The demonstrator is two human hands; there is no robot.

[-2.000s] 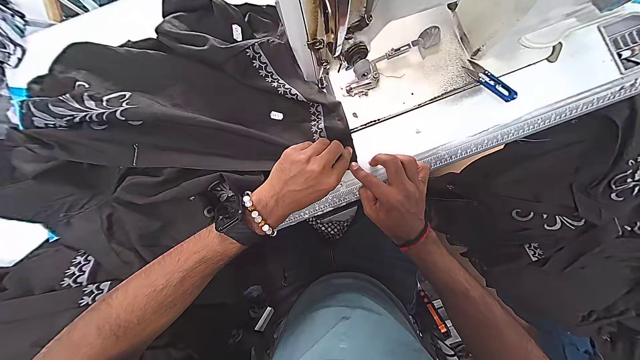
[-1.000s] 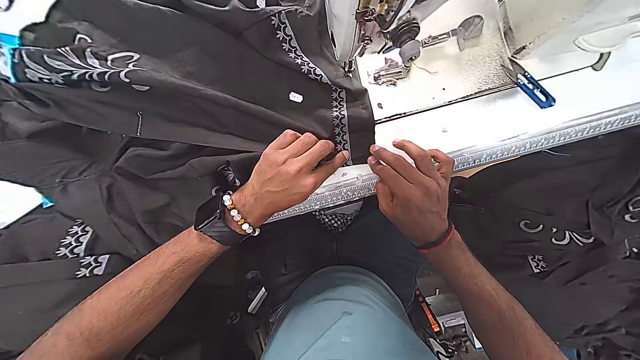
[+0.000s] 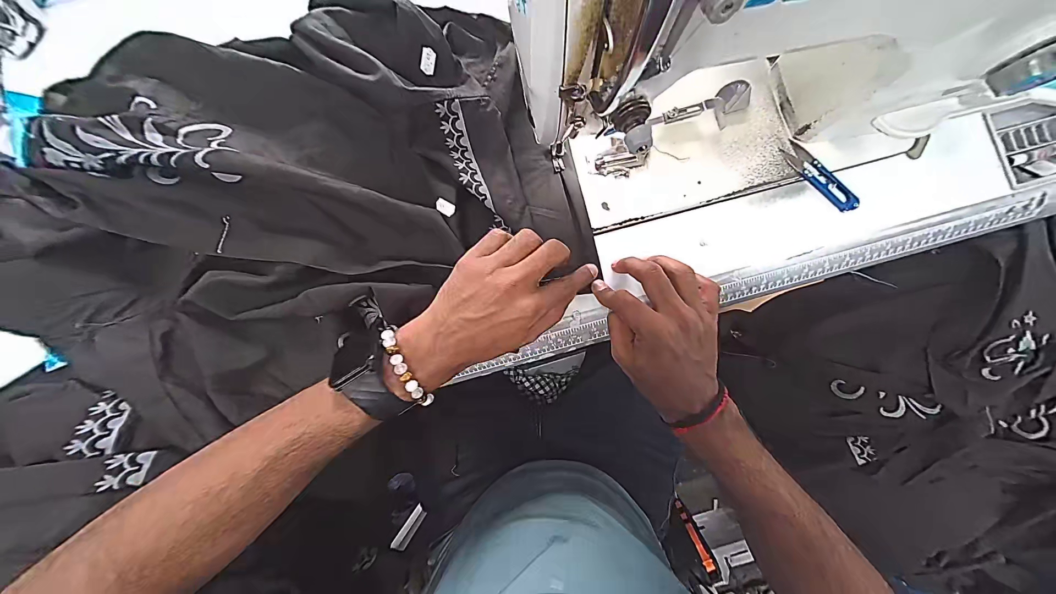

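Observation:
Black fabric with grey-white embroidery (image 3: 289, 190) lies over the left of the sewing table, its straight edge running beside the presser foot (image 3: 558, 157) of a sewing machine (image 3: 594, 49). My left hand (image 3: 503, 289) rests on this cloth near its corner, thumb and forefinger closed at the edge. Close by, my right hand (image 3: 664, 330) has its thumb tip at the same edge, its other fingers curled over the white table top. Whether the right fingertips grip the cloth, I cannot tell.
Blue thread snips (image 3: 829, 186) lie on the machine bed, right of the needle area. A measuring tape strip (image 3: 825, 264) runs along the table's front edge. More embroidered black fabric (image 3: 891, 371) hangs at the right. A small compartment tray (image 3: 1023, 140) is at the far right.
Both hands stay at the fabric edge. My right fingers, spread more a second ago, are now more curled, with the thumb nearer the left hand's. The view has shifted slightly.

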